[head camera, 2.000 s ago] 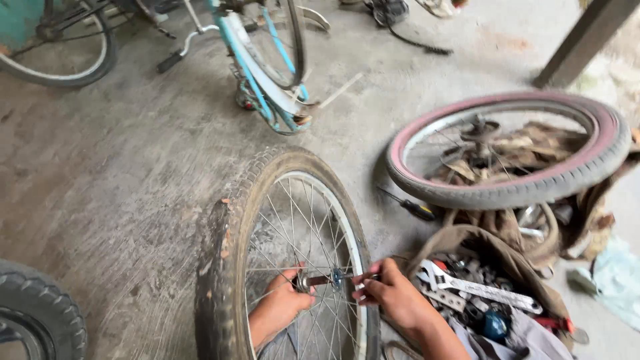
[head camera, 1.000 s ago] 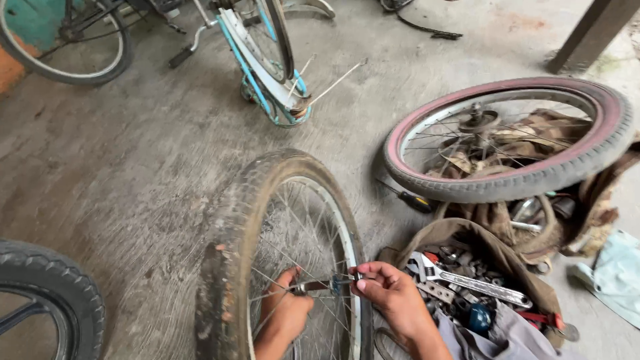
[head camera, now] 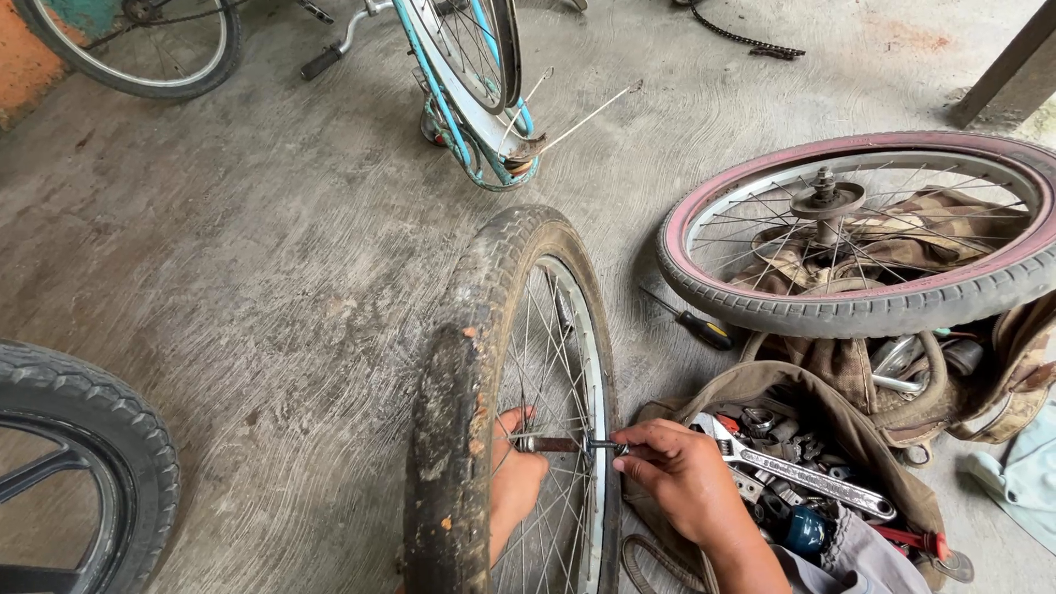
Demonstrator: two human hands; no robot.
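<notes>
A bicycle wheel with a worn, muddy tire [head camera: 454,396] stands upright between my hands. Its rusty hub [head camera: 554,445] runs crosswise behind the spokes. My left hand [head camera: 518,474] is at the hub's left end, seen partly behind the tire; whether its fingers grip the hub is hard to tell. My right hand [head camera: 678,474] pinches the end of the wheel axle [head camera: 606,445] between thumb and fingertips, outside the rim on the right.
An open tool bag [head camera: 792,375] at right holds an adjustable wrench [head camera: 813,476] and loose parts. Beyond it a pink-rimmed wheel [head camera: 672,239] lies over a camouflage bag, beside a screwdriver [head camera: 703,330]. A black-tired wheel [head camera: 124,429] is at left, a light-blue bicycle frame [head camera: 437,91] ahead.
My right hand stays at the axle's right end, its fingers now slightly farther out from the hub. My left hand remains at the other end. The wheel still stands upright.
</notes>
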